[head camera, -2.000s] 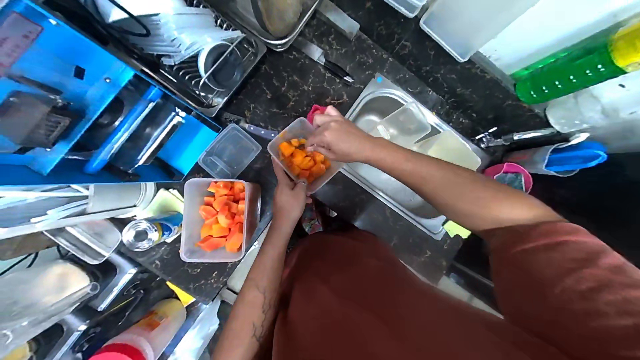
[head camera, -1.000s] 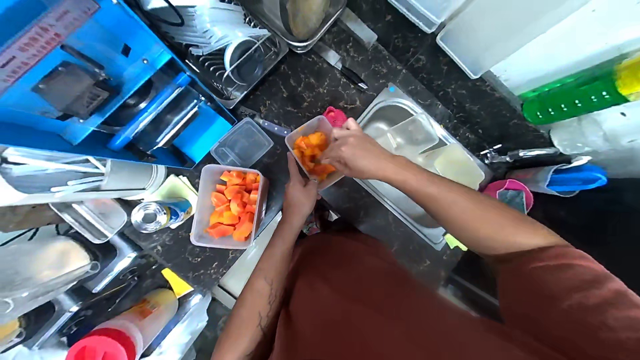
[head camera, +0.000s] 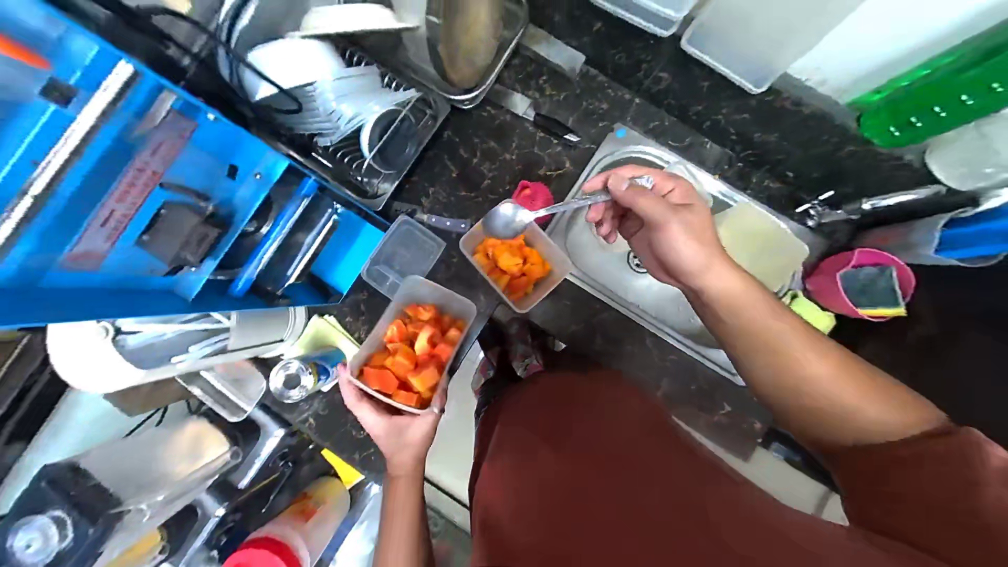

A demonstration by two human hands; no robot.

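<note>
In my right hand [head camera: 661, 220] is a metal spoon [head camera: 508, 220], its bowl over the upper edge of a small plastic container [head camera: 557, 276] of orange fruit chunks [head camera: 512, 266]. That container stands on the dark counter beside the sink. My left hand [head camera: 398, 417] grips the lower end of a larger plastic container [head camera: 466, 303] filled with bigger orange fruit chunks [head camera: 413, 356]. Between the two, a clear plastic lid or shallow tub [head camera: 403, 256] lies on the counter. A pink object [head camera: 533, 197] sits behind the small container, near a knife with a grey handle [head camera: 445, 223].
A steel sink [head camera: 661, 311] lies to the right, with a faucet [head camera: 858, 206] and a pink holder with a sponge [head camera: 819, 276]. A black-handled knife [head camera: 551, 126] rests behind. A dish rack [head camera: 425, 134], blue cabinet [head camera: 276, 299] and drink can [head camera: 303, 376] are at left.
My left hand has let go of the small container and moved left to the larger one. My right hand has lifted away from the small container's fruit, with the spoon now plainly in view.
</note>
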